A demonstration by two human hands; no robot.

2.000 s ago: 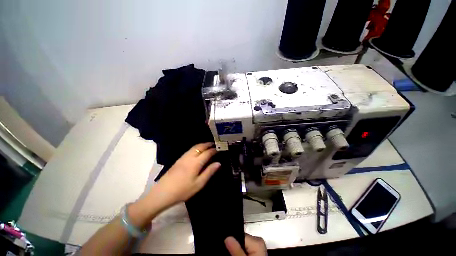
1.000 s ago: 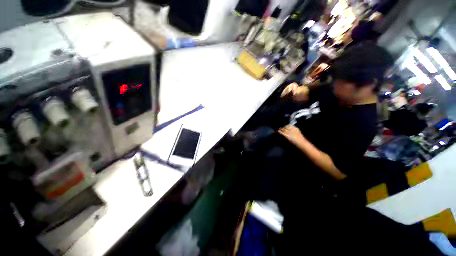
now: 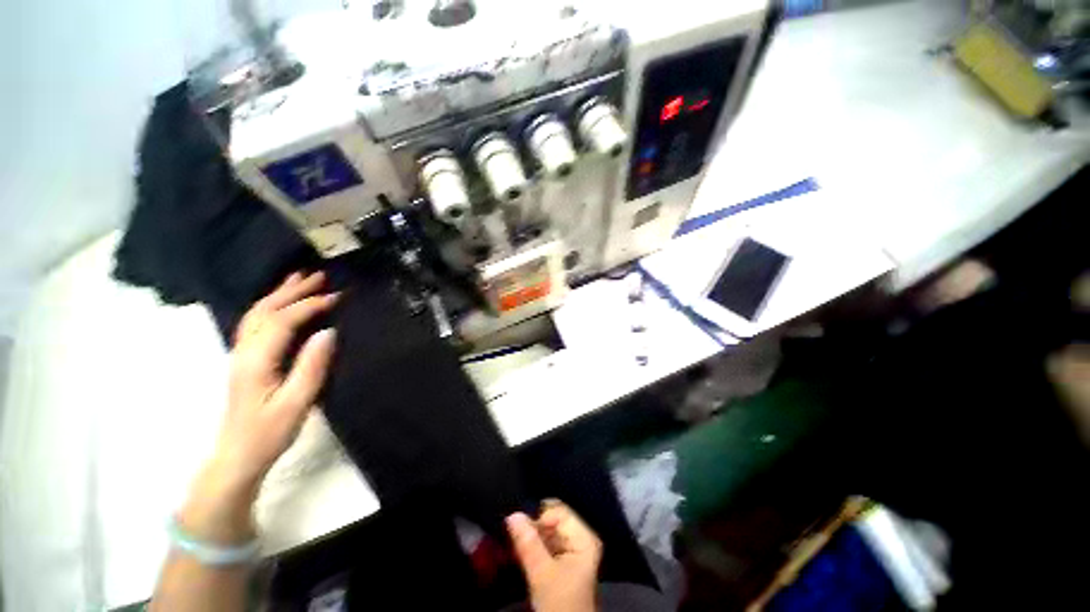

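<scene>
A black fabric piece (image 3: 412,407) runs from the presser foot area (image 3: 412,257) of the white overlock machine (image 3: 502,72) down over the table's front edge. My left hand (image 3: 273,371) lies on the fabric's left edge beside the needle area, fingers slightly spread. My right hand (image 3: 556,552) pinches the fabric's lower right end between thumb and fingers, at the bottom of the view. A crumpled black garment pile (image 3: 197,209) lies left of the machine head. The fabric under the foot is hidden.
A phone (image 3: 747,281) lies on the white table (image 3: 102,395) right of the machine, with blurred snips (image 3: 640,317) beside it. An open box with blue contents (image 3: 837,580) stands low at the right. A person's dark clothing (image 3: 956,395) shows at the right edge.
The view swung right to a seated person a second ago and has come partly back to the machine. Both hands show again, with the fabric now slanting down to the right.
</scene>
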